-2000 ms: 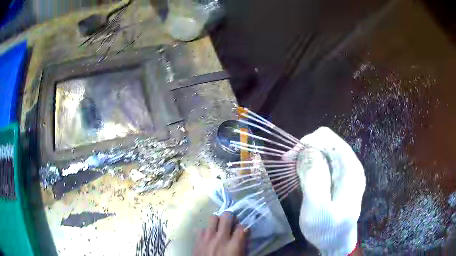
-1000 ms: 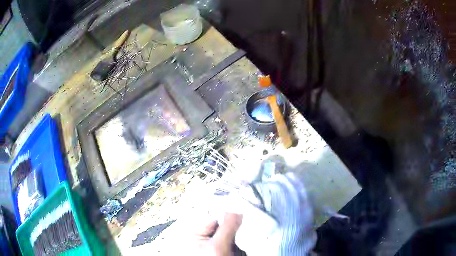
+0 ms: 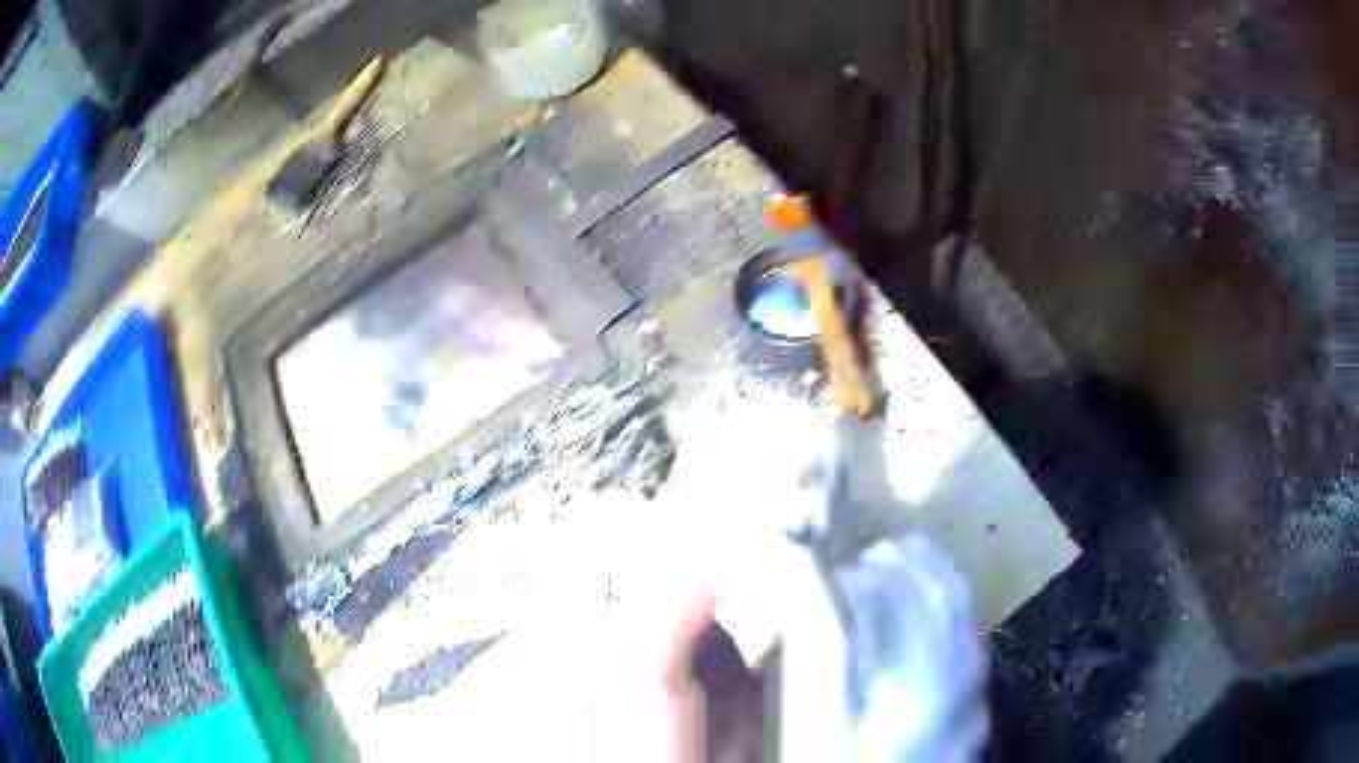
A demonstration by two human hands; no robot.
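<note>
My left hand [image 3: 720, 678], bare, is blurred at the bottom centre, its fingers washed out by glare. My right hand [image 3: 912, 648], in a white knit glove, is just right of it, also blurred. Whether they touch, or hold any wires, cannot be made out. The flux brush [image 3: 838, 343], with an orange-brown handle, lies across the small dark cup [image 3: 772, 298] beyond my right hand.
The dark rectangular frame [image 3: 254, 425] surrounds a shiny bath [image 3: 403, 373], with silvery dross [image 3: 574, 432] along its near edge. The green tray [image 3: 261, 678] with a row of wires and the blue tray [image 3: 157, 403] are left. A scraper [image 3: 306, 172] and translucent jar [image 3: 544, 57] are behind.
The fanned wires seen earlier in my gloved right hand can no longer be made out. Both hands have come close together low in the view. The view has turned, bringing the trays further in.
</note>
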